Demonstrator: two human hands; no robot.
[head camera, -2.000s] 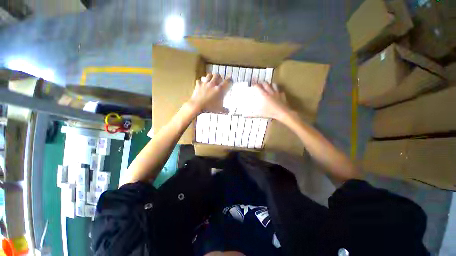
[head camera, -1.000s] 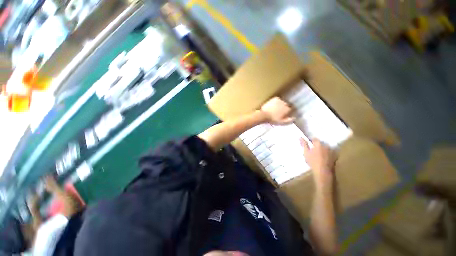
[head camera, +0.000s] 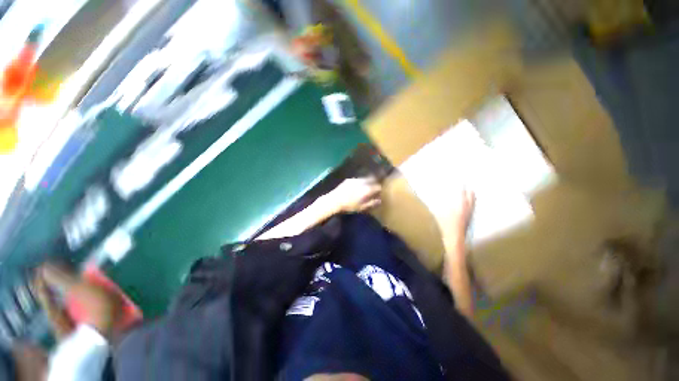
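The brown shipping carton stands open at the right, its flaps folded outward. White product boxes fill it in a bright, blurred layer, so single boxes are hard to tell apart. My right hand lies over the white boxes at the carton's near side, blurred and partly washed out; whether it grips a box does not show. My left hand is outside the carton, between its near left corner and the bench, with the fingers curled. Nothing shows clearly in it.
The green workbench carries loose white boxes and a white card with a dark rectangle. Red and yellow scissors lie at its far end. Another person's hands are near something red at lower left. Orange items are upper left.
My left hand has come out of the carton and back toward my body. My right hand remains over the boxes. The view has turned toward the bench.
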